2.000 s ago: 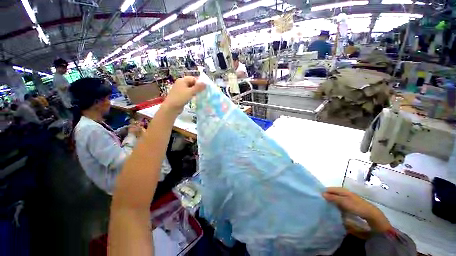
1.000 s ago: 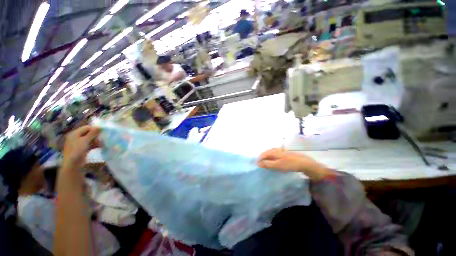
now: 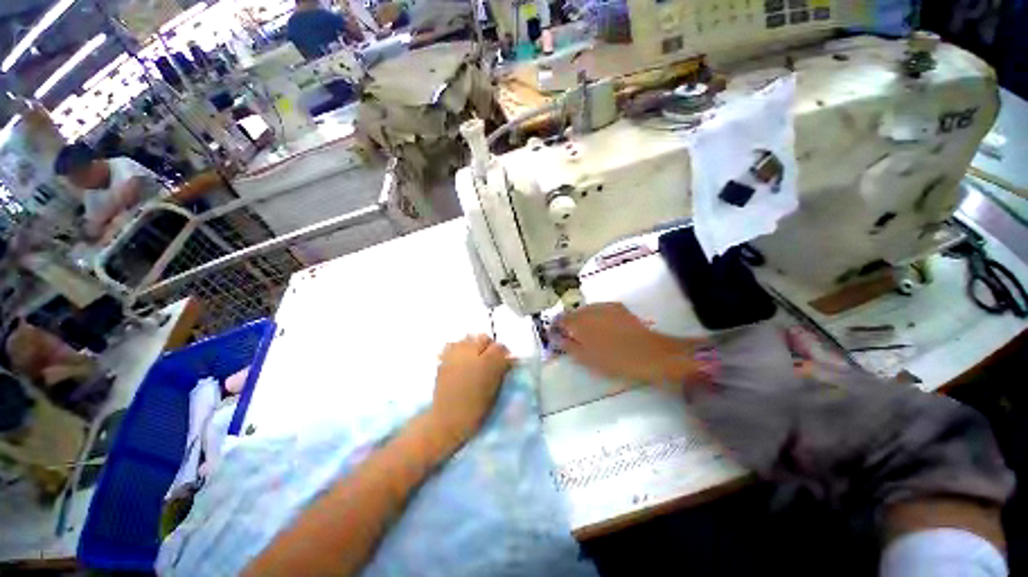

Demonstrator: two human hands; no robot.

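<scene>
The pale blue floral cloth (image 3: 485,502) lies over the front left of the white table (image 3: 372,321), wrong side up as far as I can tell, and runs off the bottom of the view. My left hand (image 3: 471,378) holds its edge just left of the needle. My right hand (image 3: 614,342) is at the presser foot (image 3: 543,327), fingers bent together at the cloth's corner; its fingertips are partly hidden, so its hold is unclear. The cream sewing machine head (image 3: 631,180) stands above both hands.
A black block (image 3: 716,282) lies on the machine bed. A white cloth scrap (image 3: 744,169) hangs on the machine arm. Black-handled scissors (image 3: 994,280) lie far right. A blue basket (image 3: 135,479) with pale cloth stands left. A person (image 3: 107,186) sits behind a metal rail at far left.
The view has turned towards the machine. The cloth, held up and stretched before, is now down on the table. Both hands have come close together at the needle.
</scene>
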